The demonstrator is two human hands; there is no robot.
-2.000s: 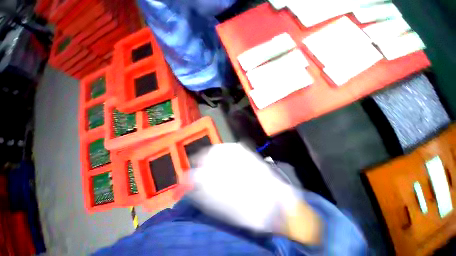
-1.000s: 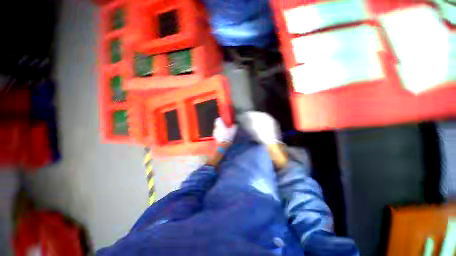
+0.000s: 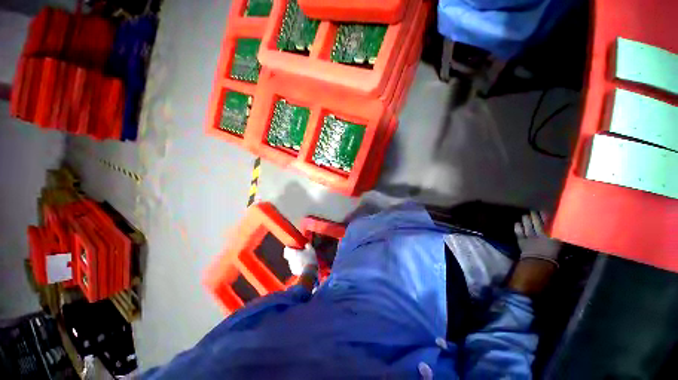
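My left hand [image 3: 301, 260], in a white glove, grips the edge of a red openwork tray [image 3: 256, 249] at the lower left, beside my body. The tray is tilted and its openings show dark. Part of another red piece [image 3: 325, 225] shows just right of this hand. My right hand [image 3: 534, 237], gloved, has its fingers apart near the corner of the red board and holds nothing visible. Stacked red trays [image 3: 260, 157] on the floor ahead hold green circuit boards [image 3: 338, 142].
The red carrying board [image 3: 617, 223] with pale strips [image 3: 639, 165] is at right, above a dark surface. A blue-clad person [image 3: 491, 26] sits at the top. More red stacks [image 3: 67, 96] and a loaded pallet [image 3: 126, 300] stand at left. A cable lies on the floor.
The view has shifted. The red tray has come off the stack with my left hand, uncovering green boards. My right hand has moved away to the right, beside the red board.
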